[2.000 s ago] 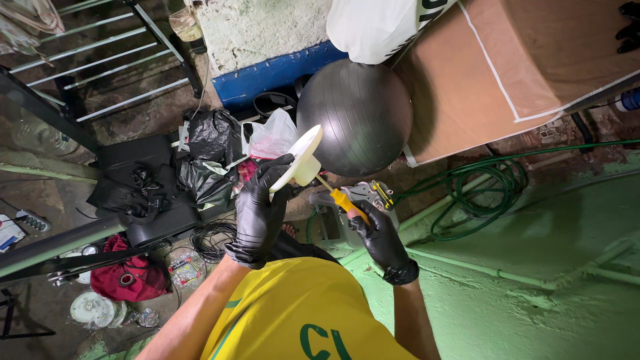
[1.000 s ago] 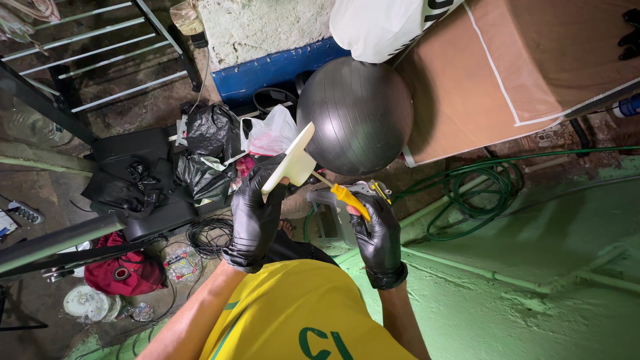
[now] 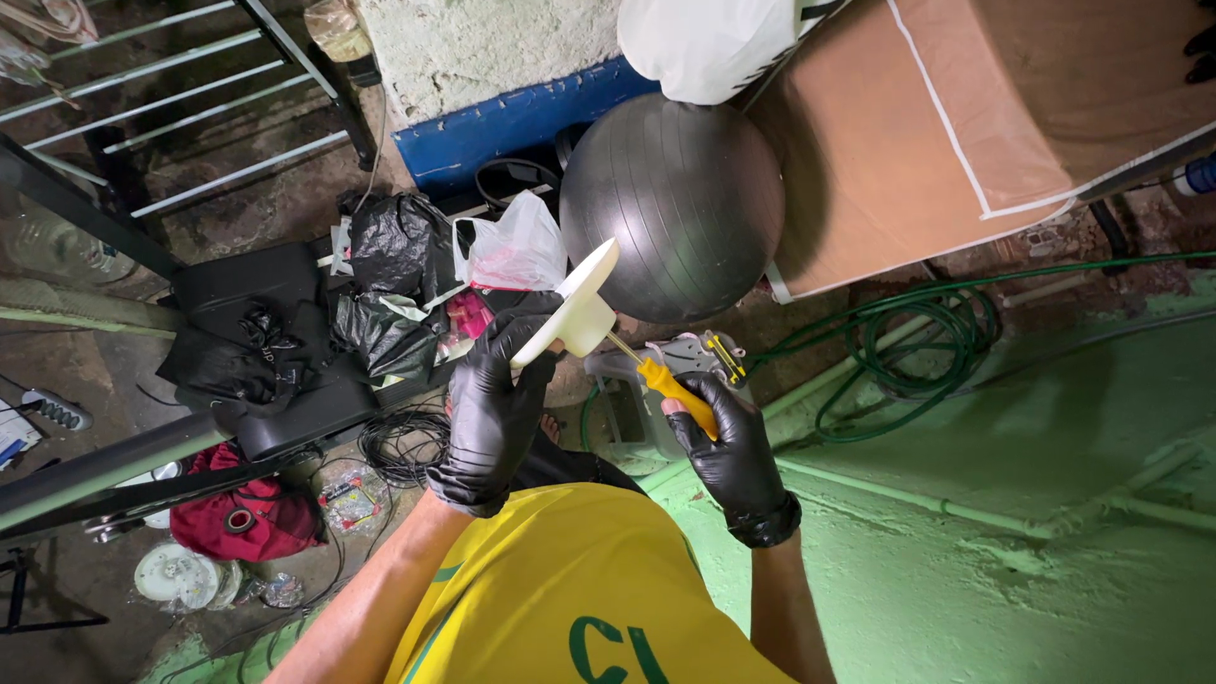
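Note:
Both hands wear black gloves. My left hand [image 3: 496, 408] grips a white round plastic fitting [image 3: 584, 318], a disc with a short neck, by its edge and tilts it on its side. The neck faces right. My right hand [image 3: 731, 451] holds a screwdriver by its yellow handle [image 3: 679, 394]. Its metal shaft points up and left, and the tip meets or enters the neck; the very tip cannot be seen. Below the fitting and screwdriver, further down, stands a grey plastic item [image 3: 632, 380] with a yellow-edged part on top.
A black exercise ball [image 3: 674, 209] lies beyond the hands. Black plastic bags [image 3: 399, 247] and a white bag [image 3: 518, 242] sit on a black bench at left. A coiled green hose [image 3: 893, 370] is at right, beside a brown covered surface [image 3: 874, 161]. A red bag [image 3: 247, 518] lies lower left.
The white fitting has turned to stand more on edge than two seconds ago, and the screwdriver lies at a slightly different angle. Both hands keep their hold.

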